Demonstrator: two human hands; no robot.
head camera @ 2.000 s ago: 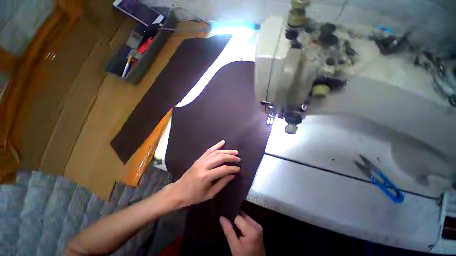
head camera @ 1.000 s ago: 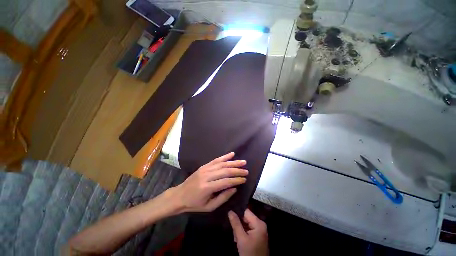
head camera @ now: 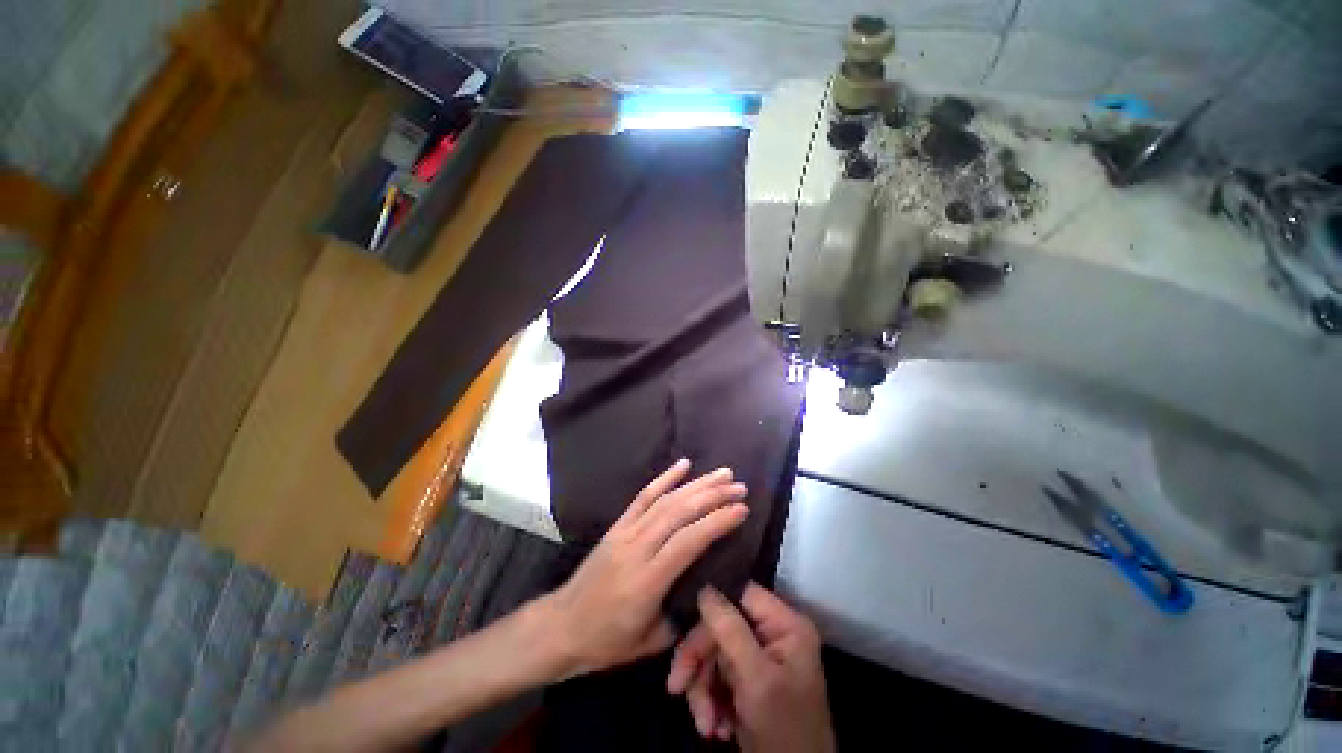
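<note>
A large dark brown fabric panel [head camera: 633,427] lies on the table with its right edge under the presser foot [head camera: 795,361] of the white sewing machine head [head camera: 839,236]. Folds run across it. My left hand [head camera: 658,552] rests on the panel near the front, fingers spread, palm down. My right hand [head camera: 758,662] is at the panel's front end and pinches the fabric edge between thumb and fingers. A long dark brown strip-like piece [head camera: 456,316] lies to the left, its upper end meeting the panel.
Blue-handled snips [head camera: 1122,544] lie on the table right of the needle. A grey tool tray [head camera: 398,206] and a smartphone [head camera: 412,55] are at the back left on the cardboard [head camera: 272,441]. The machine light [head camera: 682,111] glows at the back.
The panel has moved further back, now reaching the strip-like piece, and has wrinkled. My hands have come closer together at its front end.
</note>
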